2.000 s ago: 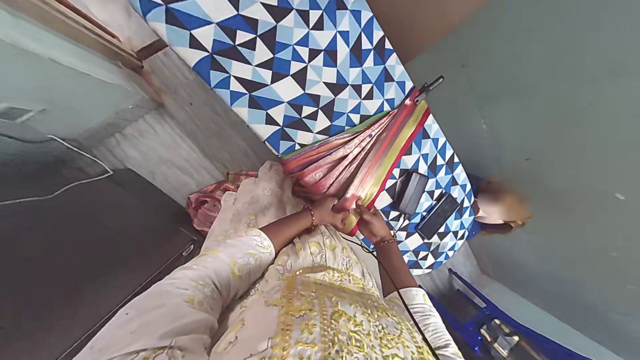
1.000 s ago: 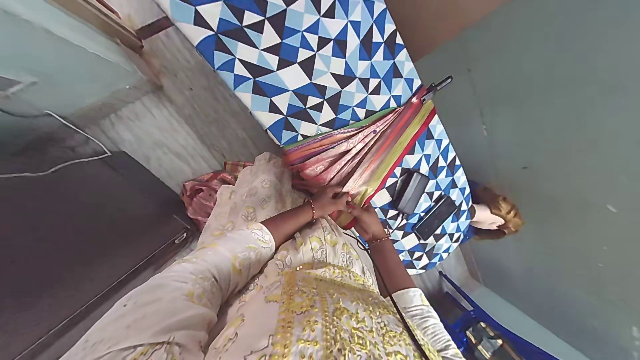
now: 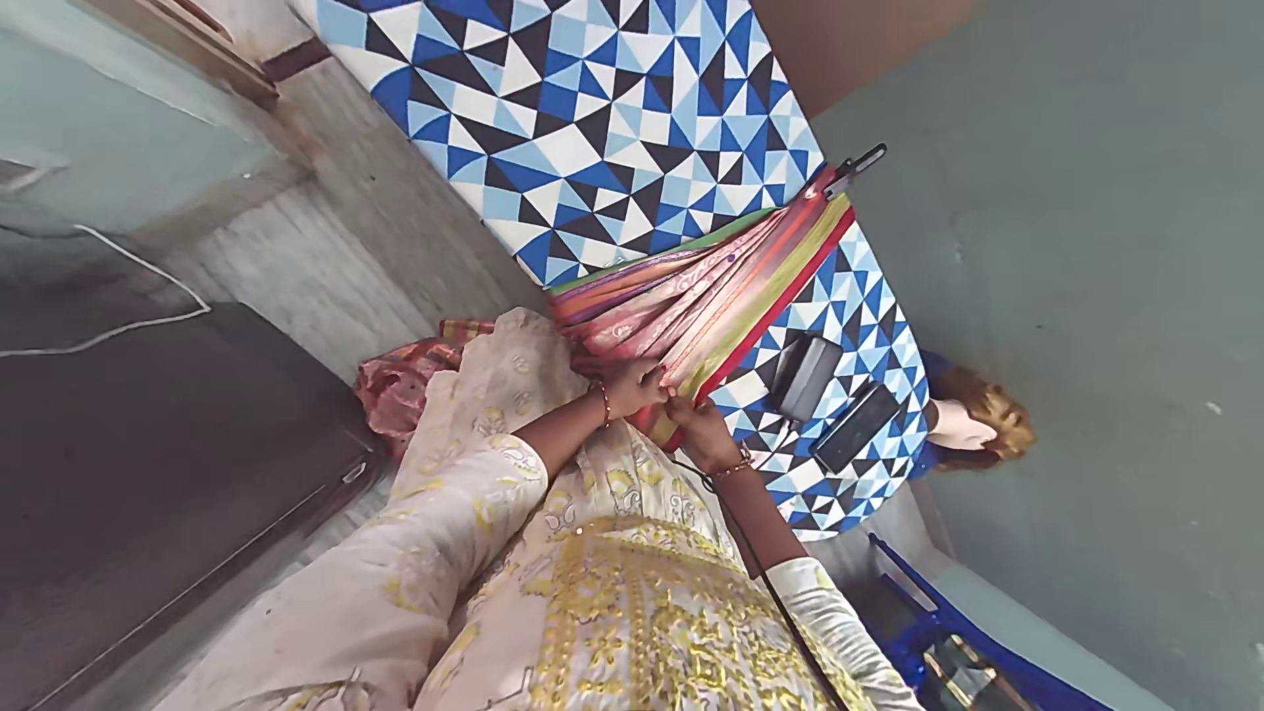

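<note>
A pink cloth with striped borders (image 3: 731, 286) lies in gathered folds across a board or table with a blue, black and white triangle-patterned cover (image 3: 592, 118). A dark clip (image 3: 854, 170) holds its far end at the cover's edge. My left hand (image 3: 634, 385) pinches the near end of the cloth, close to my waist. Beside it, almost touching, my right hand (image 3: 701, 430) grips the cloth's yellow and red border. Part of the cloth runs down out of sight over the near edge, and more pink cloth (image 3: 400, 390) hangs low on the left.
A black phone (image 3: 857, 427) and a dark box-shaped device (image 3: 808, 380) with a white cable rest on the cover, right of my hands. Beyond them is a doll-like head with brown hair (image 3: 997, 425). A dark cabinet (image 3: 168, 474) stands left, a blue rack (image 3: 948, 622) lower right.
My hands stay at the near end of the cloth, with only small finger movements. The far end remains in the clip.
</note>
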